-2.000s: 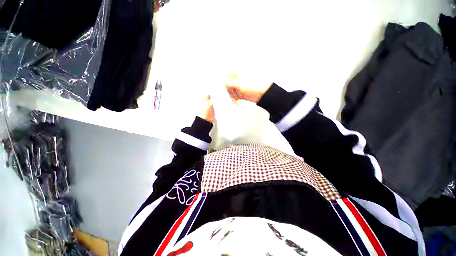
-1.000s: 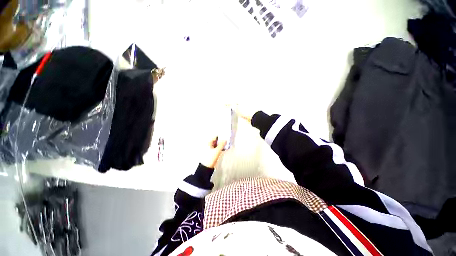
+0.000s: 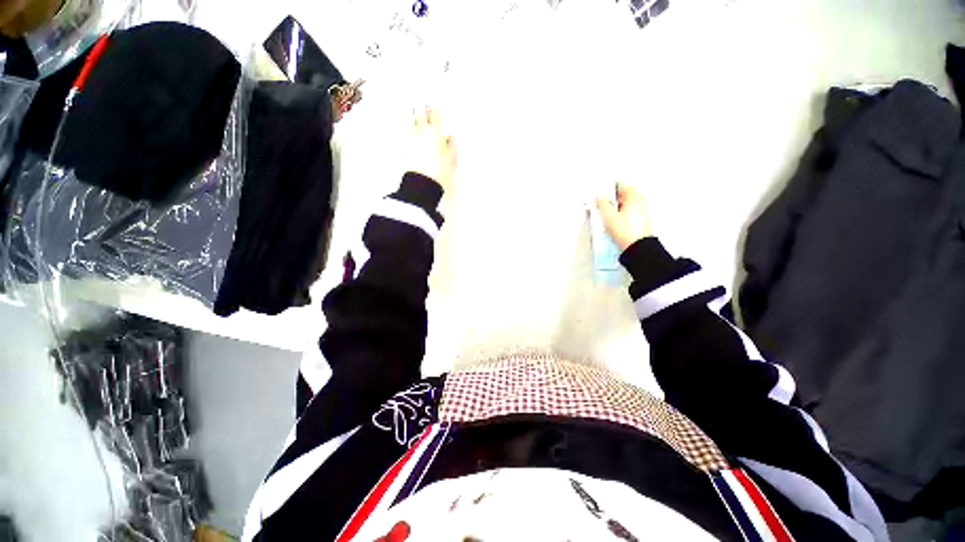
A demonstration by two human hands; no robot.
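Note:
My left hand [image 3: 434, 148] is stretched forward over the white table [image 3: 508, 296], fingers extended and apart, with nothing visible in it. My right hand [image 3: 626, 216] is to the right and closer to me, its fingers closed on a small pale blue piece [image 3: 606, 254] that hangs or lies below them. Glare washes out the surface around both hands, so any clear or white sheet there cannot be made out.
Dark grey garments [image 3: 868, 286] lie at the right. Black folded garments [image 3: 288, 201] and a plastic-covered black pack with a red strip [image 3: 153, 111] lie at the left. Bagged stacks [image 3: 132, 402] are below the table's left edge. A small dark pointed piece [image 3: 302, 53] lies at the back left.
My hands have moved apart: the left went forward, the right went right. The pale blue piece now shows at my right hand. The camera view has also shifted.

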